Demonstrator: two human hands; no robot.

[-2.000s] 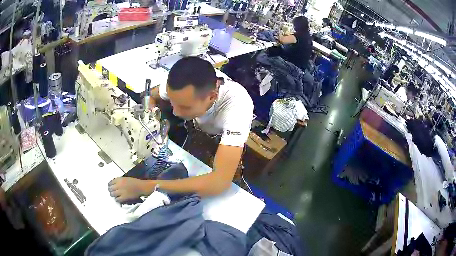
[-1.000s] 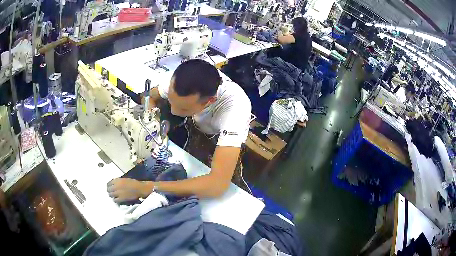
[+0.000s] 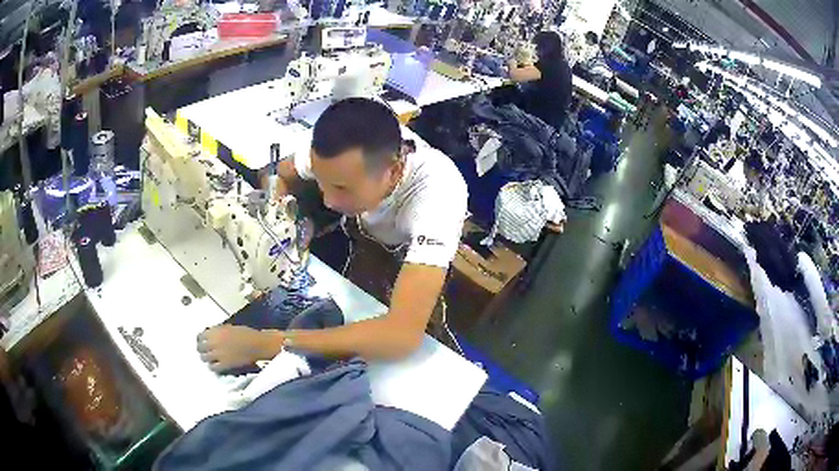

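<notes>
Neither of my hands is in view. A slate-blue garment piece (image 3: 285, 419) lies over the near edge of the white table (image 3: 432, 373), with pale cloth (image 3: 267, 379) beside it. Across the table, a person in a white T-shirt (image 3: 428, 198) leans over a cream sewing machine (image 3: 198, 212). That person's one hand (image 3: 235, 348) lies flat on dark cloth left of the needle area; the other hand is mostly hidden behind the machine head. The cloth at the needle is partly hidden by the forearm.
Dark thread cones (image 3: 87, 258) stand left of the machine. Small dark tools (image 3: 138, 348) lie on the tabletop. A blue-sided bin (image 3: 681, 308) stands right of the green aisle (image 3: 589, 304). At the lower right edge, a small hand-like shape (image 3: 760, 443) shows by black cloth. Another person sits farther back.
The person across the table has raised their head slightly and shifted a little. The dark cloth by the needle has shifted slightly. A hand-like shape now shows at the lower right.
</notes>
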